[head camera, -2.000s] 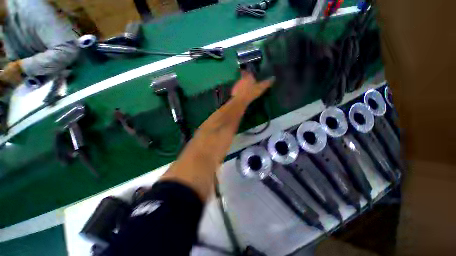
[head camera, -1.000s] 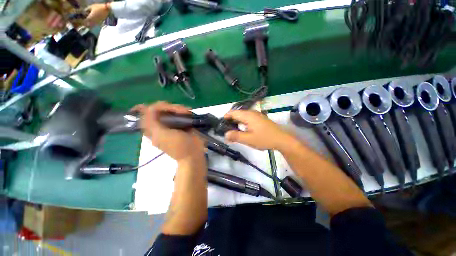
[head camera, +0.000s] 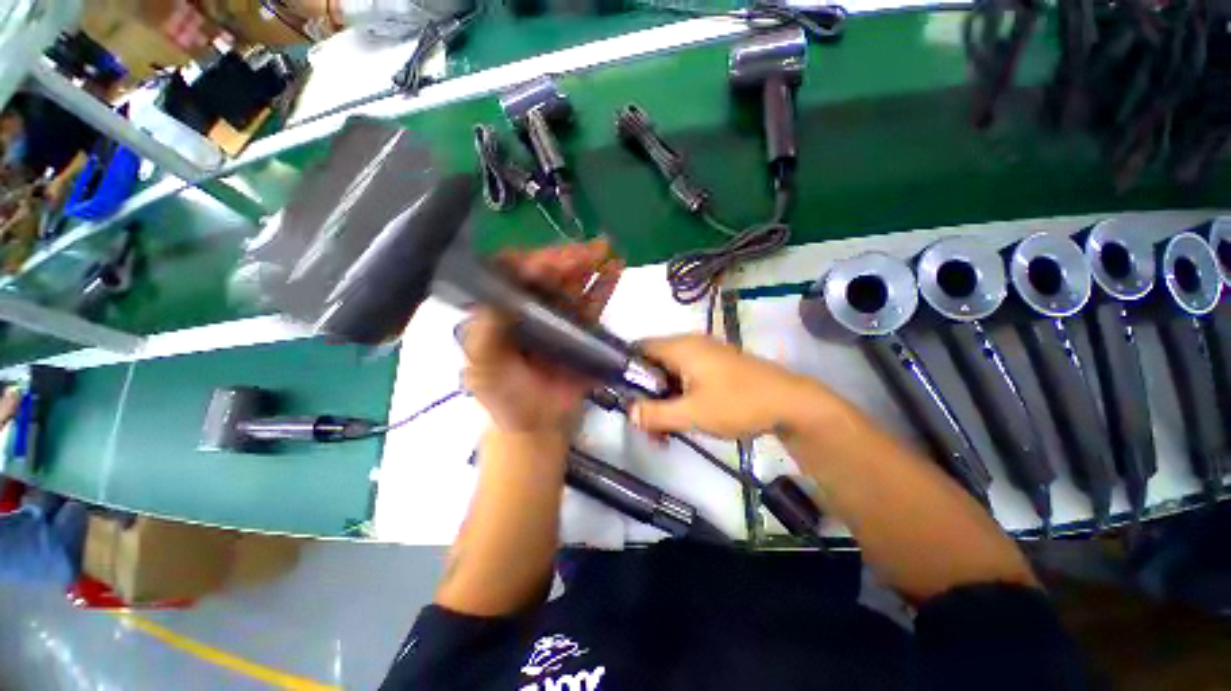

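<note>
A dark glossy hair dryer (head camera: 354,230) is held up in front of me. Its wide head is at the left, large and somewhat blurred, and its handle slopes down to the right. My left hand (head camera: 529,338) is around the handle near the head. My right hand (head camera: 709,389) grips the lower end of the handle. Below, a dark tube (head camera: 628,489) lies on the white mat (head camera: 425,479), and a thin cable runs to a small black connector (head camera: 790,504) at the mat's front edge.
Several dryers (head camera: 871,290) stand aligned at right, ring heads away from me. On the green belt (head camera: 864,176) lie corded dryers (head camera: 767,61) and, at far right, a cord tangle (head camera: 1120,81). Another dryer (head camera: 238,419) lies at left. A white shelf frame (head camera: 149,146) is upper left.
The dryer in my hands has turned, so its head is higher and its handle slopes down to the right. My right hand has moved slightly down onto the handle end. The other person's hands have left view.
</note>
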